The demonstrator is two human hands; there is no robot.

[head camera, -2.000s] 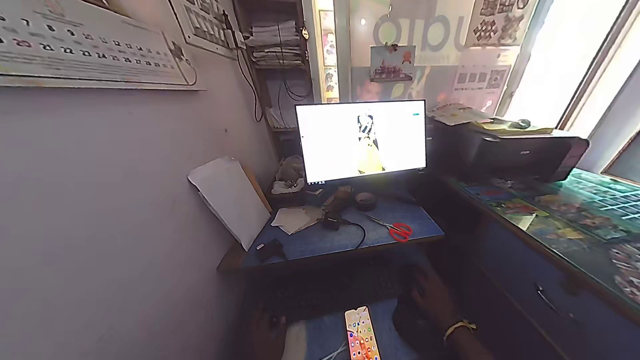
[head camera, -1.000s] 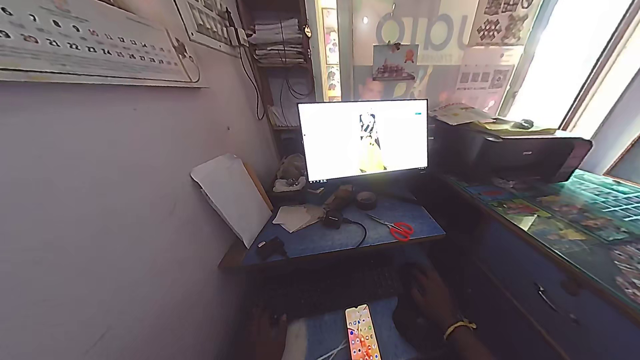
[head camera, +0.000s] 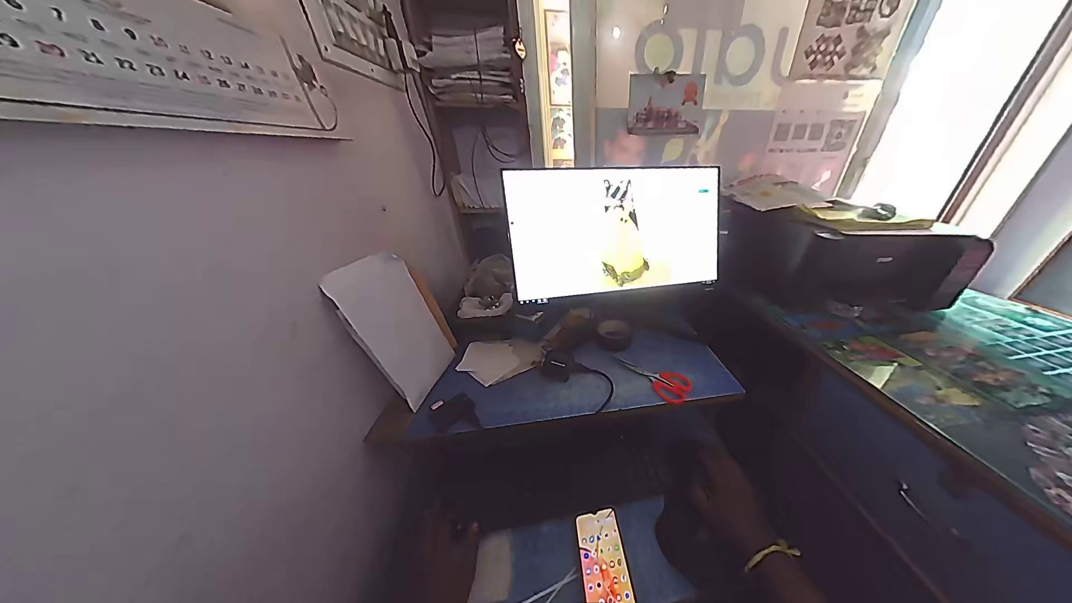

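Observation:
In the shade under the desktop, my right hand [head camera: 722, 486], with a yellow band at its wrist, rests over a dark object that looks like a computer mouse [head camera: 687, 461]. My left hand [head camera: 448, 540] lies low at the left, near the left end of a dark keyboard [head camera: 553, 477]; its fingers are hard to make out. Between the hands a lit smartphone [head camera: 605, 557] lies face up on the blue surface. A lit monitor [head camera: 615, 234] stands behind, showing a figure in a yellow garment on white.
On the blue desktop [head camera: 536, 410] lie red-handled scissors [head camera: 670, 387], a tape roll [head camera: 613, 334], papers [head camera: 490, 362], and a black cable [head camera: 607, 381]. White sheets [head camera: 389, 327] lean on the left wall. A black printer [head camera: 879, 260] stands by the glass-topped counter [head camera: 921, 368] at right.
The figure on the monitor sits a little differently, with more of its lower part showing. Both hands stay in about the same places.

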